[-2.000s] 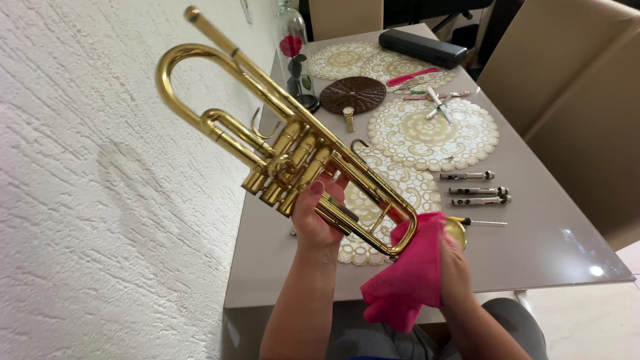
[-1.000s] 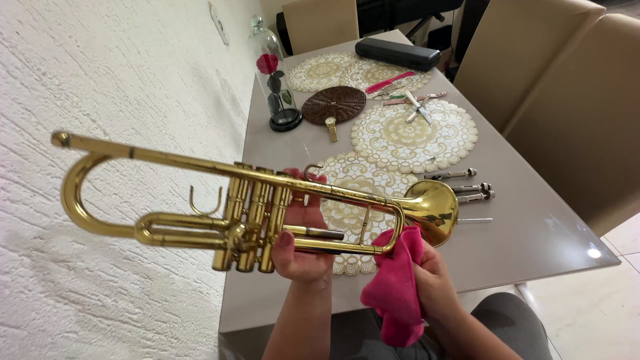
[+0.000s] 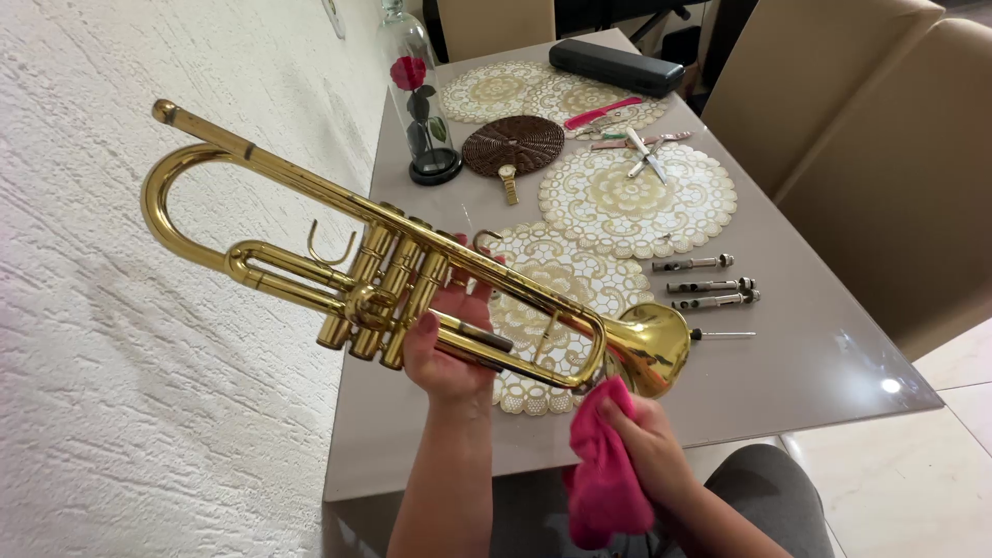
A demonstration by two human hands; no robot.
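Observation:
A brass trumpet [image 3: 403,263] is held up above the near end of the table, its bell at the right and its mouthpiece end at the upper left. My left hand [image 3: 457,349] grips it from below beside the valve casings, with the thumb in front. In my right hand [image 3: 651,442] is a bunched pink cloth [image 3: 608,480], its top edge against the lower tubing near the bell. Several metal trumpet valves [image 3: 701,264] lie on the table to the right of the bell. A thin screwdriver [image 3: 725,335] with a dark handle lies just below them, partly hidden by the bell.
White and gold doilies [image 3: 639,201] cover parts of the table [image 3: 821,372]. Farther back are a brown woven mat [image 3: 513,146], a gold watch [image 3: 508,184], a glass dome with a rose [image 3: 418,108], a black case [image 3: 616,68], a pink comb [image 3: 603,113] and a knife [image 3: 647,157]. A textured wall [image 3: 155,387] borders the left.
The trumpet has tilted from nearly level, its bell end now lower. My right hand and the cloth have shifted down from the tubing. Two seconds ago the trumpet was tilted more steeply.

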